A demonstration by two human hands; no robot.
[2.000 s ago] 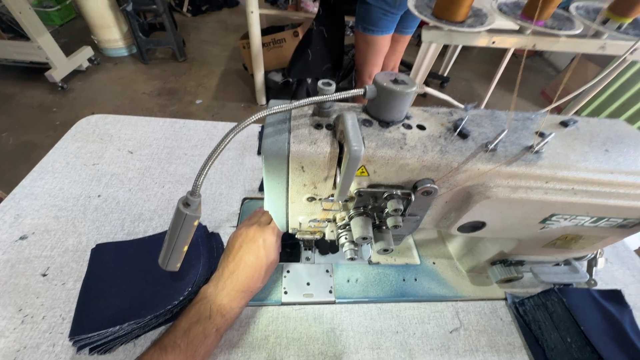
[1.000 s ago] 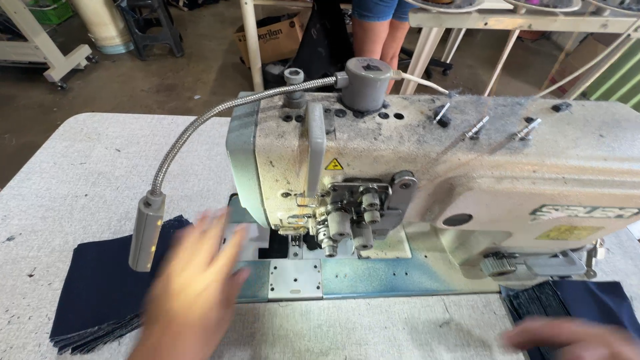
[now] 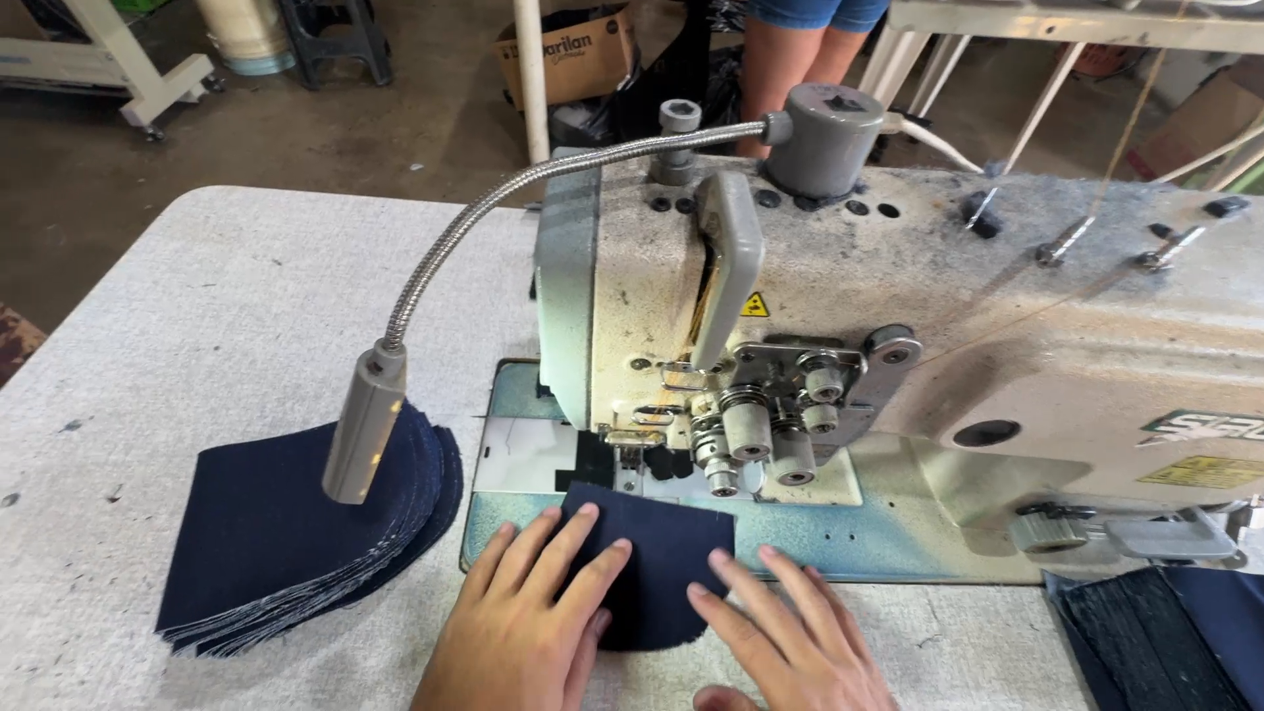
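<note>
A dark blue fabric piece point(image 3: 657, 573) with a rounded lower edge lies flat before the needle area of an industrial sewing machine point(image 3: 662, 286). My left hand point(image 3: 538, 602) rests fingers spread on its left side. At its right edge are the fingertips of my right hand point(image 3: 790, 632), also spread, the thumb apart. The piece's upper edge is just below the presser foot point(image 3: 629, 469). Left of the machine stands a stack of dark blue fabric pieces point(image 3: 286, 523), partly under the lamp head. Another pile of dark fabric point(image 3: 1145, 632) is at the lower right.
A lamp with a flexible metal neck point(image 3: 464, 207) arches over the left of the machine. The pale tabletop point(image 3: 296, 257) extends left and in front. Behind are a cardboard box point(image 3: 573, 54), a person's legs point(image 3: 790, 59) and a white-framed stand point(image 3: 1066, 25).
My left hand has come from beside the needle area to the front of the machine. My right hand has moved left from the right-hand pile. A fabric piece now lies under the hands.
</note>
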